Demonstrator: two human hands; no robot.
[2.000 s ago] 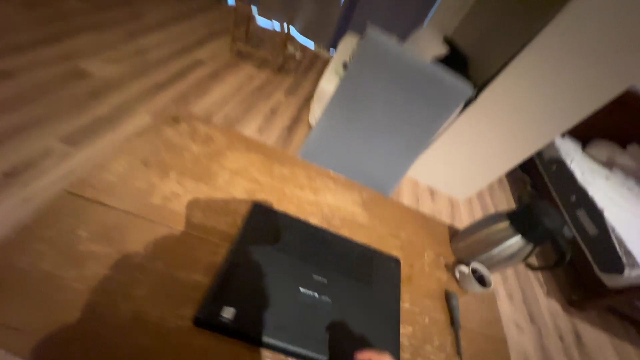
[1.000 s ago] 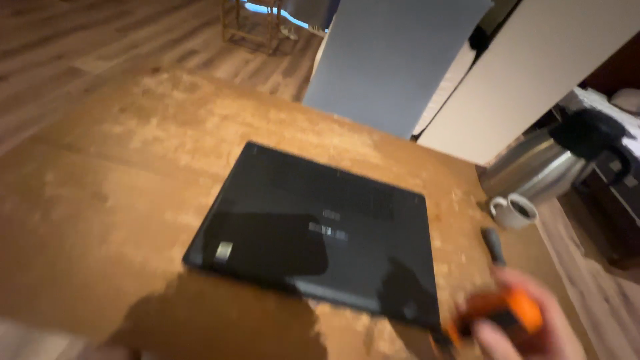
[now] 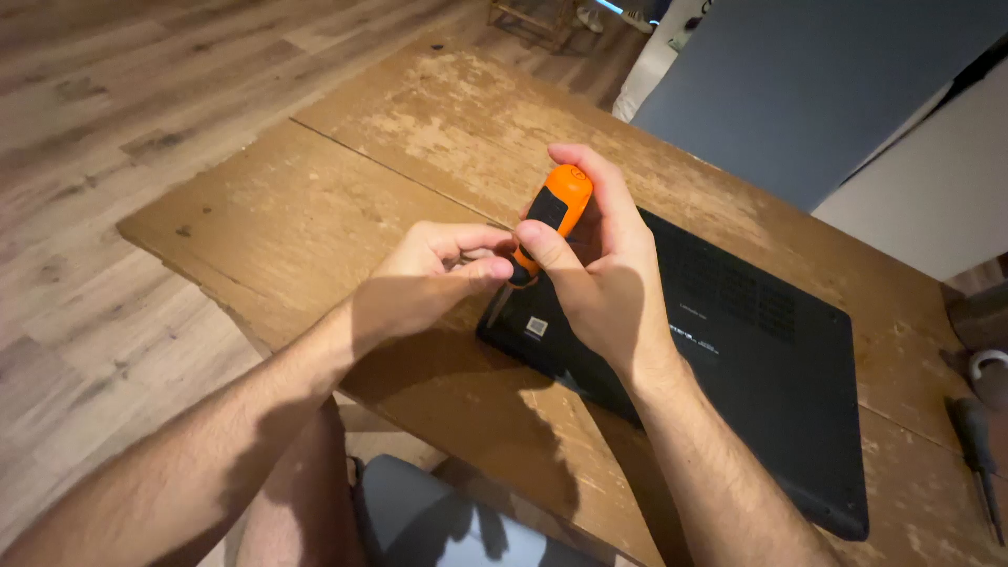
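A black laptop (image 3: 756,378) lies underside up on a worn wooden table (image 3: 425,157). My right hand (image 3: 614,268) is closed around the orange and black handle of a screwdriver (image 3: 561,201), its thumb on the front of the grip. The screwdriver stands tilted, its shaft pointing down at the laptop's near left corner; whether the tip touches a screw cannot be seen clearly. My left hand (image 3: 441,276) has its thumb and index finger at the collar just below the handle. A small square label (image 3: 537,326) sits beside the shaft.
A second, dark screwdriver (image 3: 976,449) lies at the table's right edge. Near it are a white cup (image 3: 989,368) and a metal jug (image 3: 980,315), partly cut off. A grey panel (image 3: 819,79) stands behind the far edge. My legs are under the near edge.
The orange screwdriver, in my right hand at the laptop's right side a second ago, is now over its left corner. My left hand has come into view beside it. The view has shifted.
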